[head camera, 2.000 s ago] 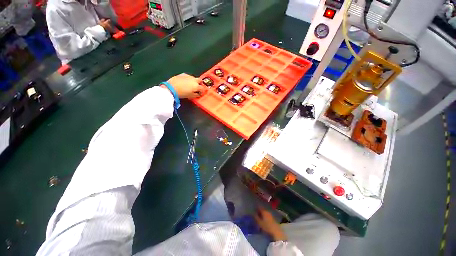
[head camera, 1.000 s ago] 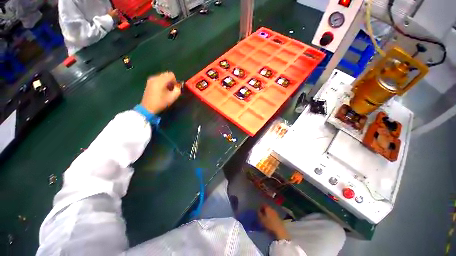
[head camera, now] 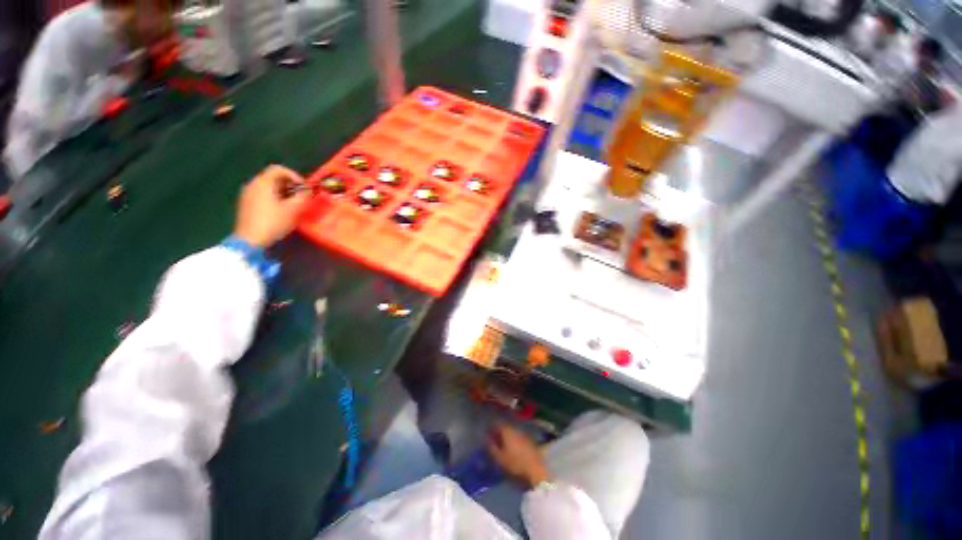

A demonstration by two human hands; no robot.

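Note:
My left hand (head camera: 268, 207), with a blue wrist band, is at the left corner of the red-orange tray (head camera: 430, 262). Its fingertips are closed on a small dark piece (head camera: 294, 190), too blurred to name. Several black units with gold and white patches, one of them at the tray's left (head camera: 332, 185), lie in the pockets. My right hand (head camera: 517, 454) is low over my lap, partly in shadow; its fingers are blurred and I cannot tell if it holds anything. Tweezers (head camera: 319, 335) lie on the green mat.
The white press base (head camera: 591, 306) stands right of the tray, with an orange-brown nest (head camera: 599, 233), a second fixture block (head camera: 658, 251) and a brass-gold cylinder head (head camera: 659, 127) above. Small parts (head camera: 393, 309) lie on the mat. A person (head camera: 79, 79) sits across the bench.
The view has turned right. The unit at the tray's left corner no longer shows beside my left hand. The brass-gold head now stands higher above the nest. My right hand stays low.

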